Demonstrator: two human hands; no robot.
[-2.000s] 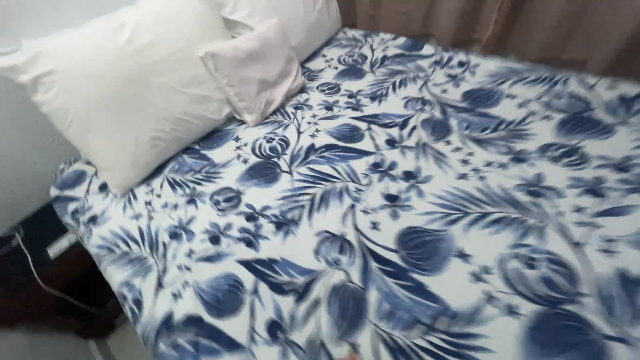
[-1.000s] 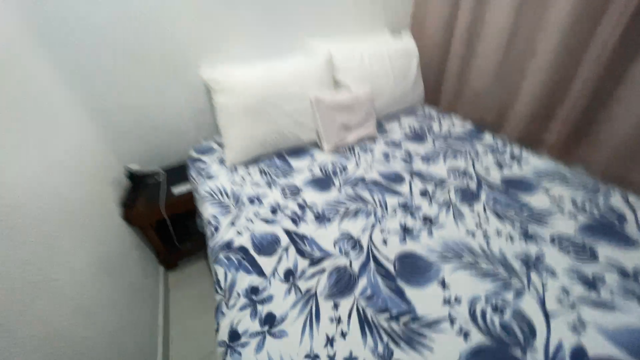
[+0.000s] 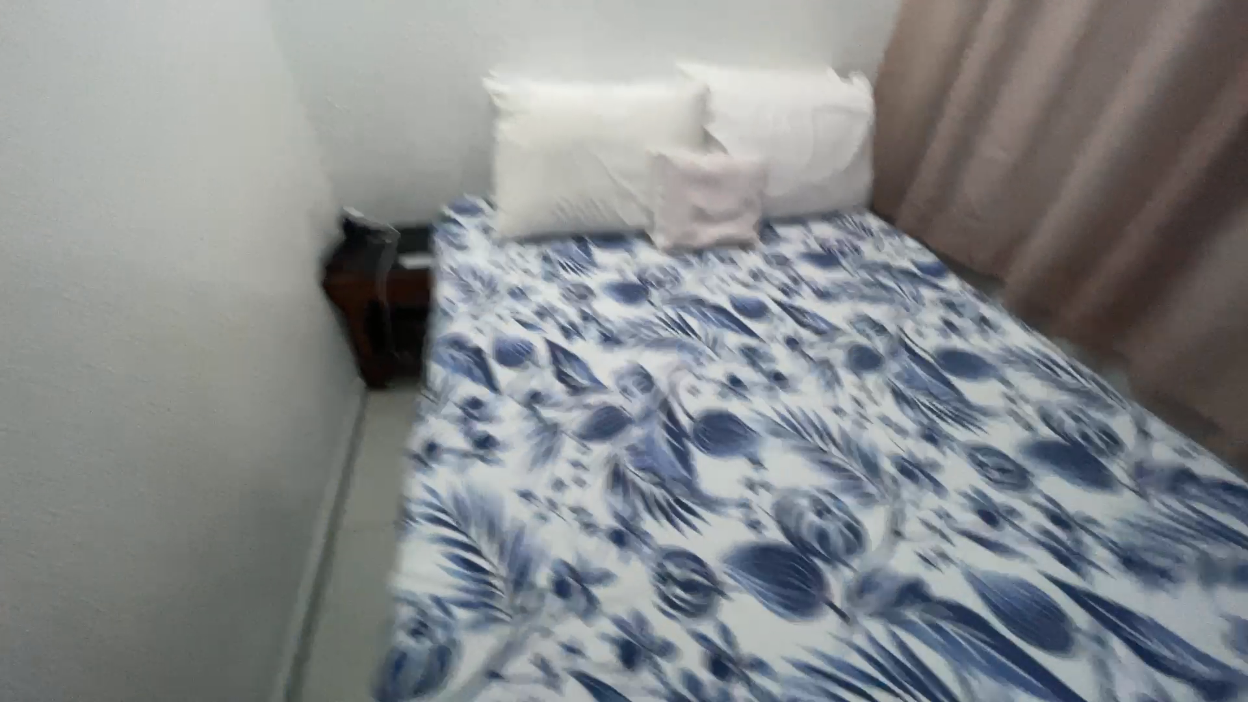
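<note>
Neither my left hand nor my right hand is in the head view. A bed covered by a blue-and-white leaf-patterned bedspread [image 3: 721, 434] fills the middle and right. At its far end a white pillow [image 3: 585, 156] leans against the wall, with a second white pillow [image 3: 804, 136] to its right. In front of where the two meet stands a small pale pink cushion [image 3: 709, 200]. The picture is somewhat blurred.
A dark wooden bedside table [image 3: 380, 283] with a pale cable [image 3: 386, 278] stands left of the bed's head. A narrow strip of tiled floor [image 3: 366, 507] runs between bed and left wall [image 3: 146, 341]. Brown curtains [image 3: 1082, 175] hang along the right.
The view has drawn back and turned, so the whole head of the bed, the bedside table and the floor strip show. The pillows and cushion have not plainly moved on the bed.
</note>
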